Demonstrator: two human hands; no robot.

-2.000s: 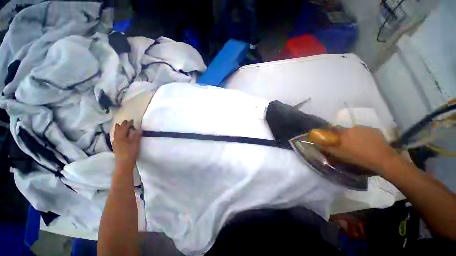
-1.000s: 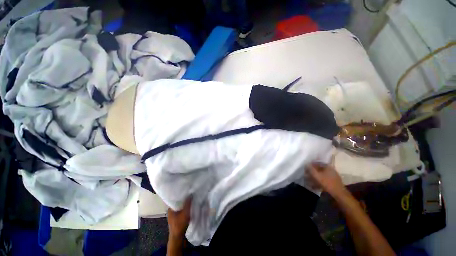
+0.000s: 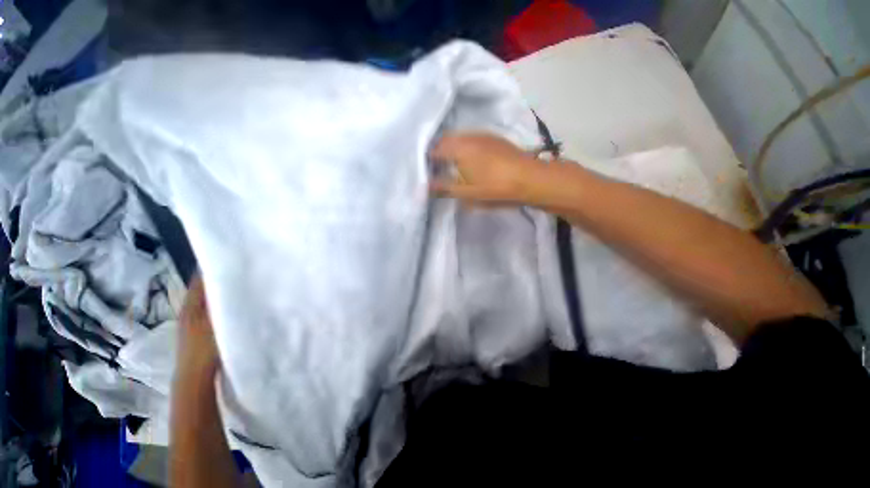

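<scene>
A white garment is lifted and spread in front of me, blurred in places, covering the middle of the padded table. A thin dark trim line runs down its right part, beside my forearm. My right hand holds a fold of the garment near its upper middle. My left hand is at the garment's left edge; its fingers are partly hidden by the cloth, so its grip is unclear. The steam iron is not visible.
A crumpled white-grey garment pile with dark bits lies at the left. The cream-white table shows at the upper right. A red basket is beyond it. Hoses and cables hang by the white wall at the right.
The garment has been raised and turned from lying on the table, hiding the cream padded end, black panel and blue board. Both hands have moved up, the left one further left.
</scene>
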